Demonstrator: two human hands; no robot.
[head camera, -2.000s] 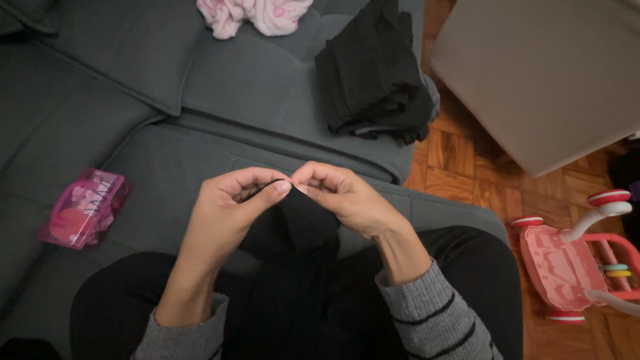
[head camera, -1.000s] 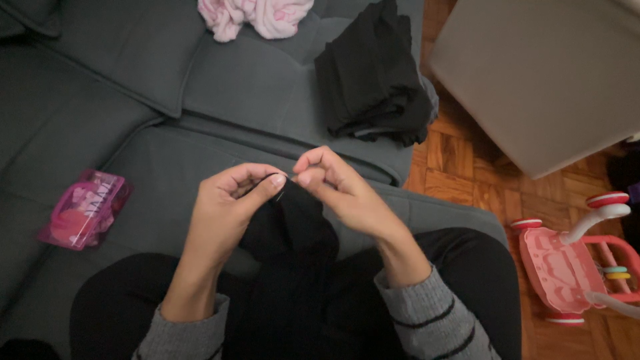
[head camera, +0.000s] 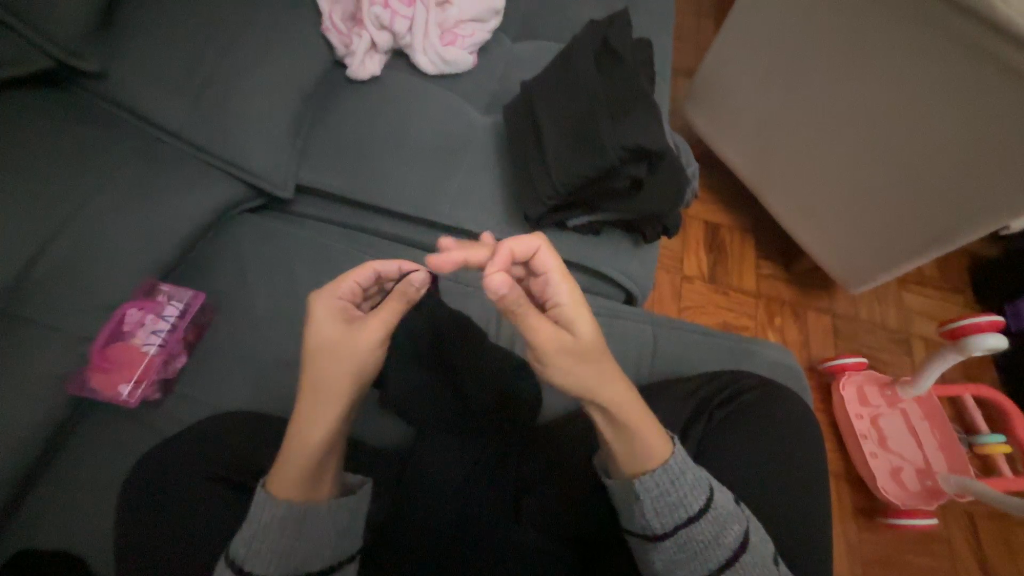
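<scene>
My left hand (head camera: 352, 328) pinches the edge of a black cloth (head camera: 456, 360) between thumb and fingertips. The cloth hangs from there over my lap, and its lower part merges with my dark trousers. Just right of it, my right hand (head camera: 544, 312) is raised with its fingers apart, some of them blurred; no object shows in it. Whether a thin thread or needle is between the hands cannot be seen.
A folded black clothing pile (head camera: 592, 136) and a pink-and-white cloth (head camera: 412, 32) lie on the grey sofa (head camera: 384, 152). At left is a pink plastic pouch (head camera: 144, 344) bearing writing. On the parquet floor (head camera: 720, 248) stand a pink toy walker (head camera: 900, 440) and a beige box-like piece (head camera: 864, 120).
My right hand has come away from the left fingertips and its fingers have spread. The left hand keeps its pinch on the black cloth.
</scene>
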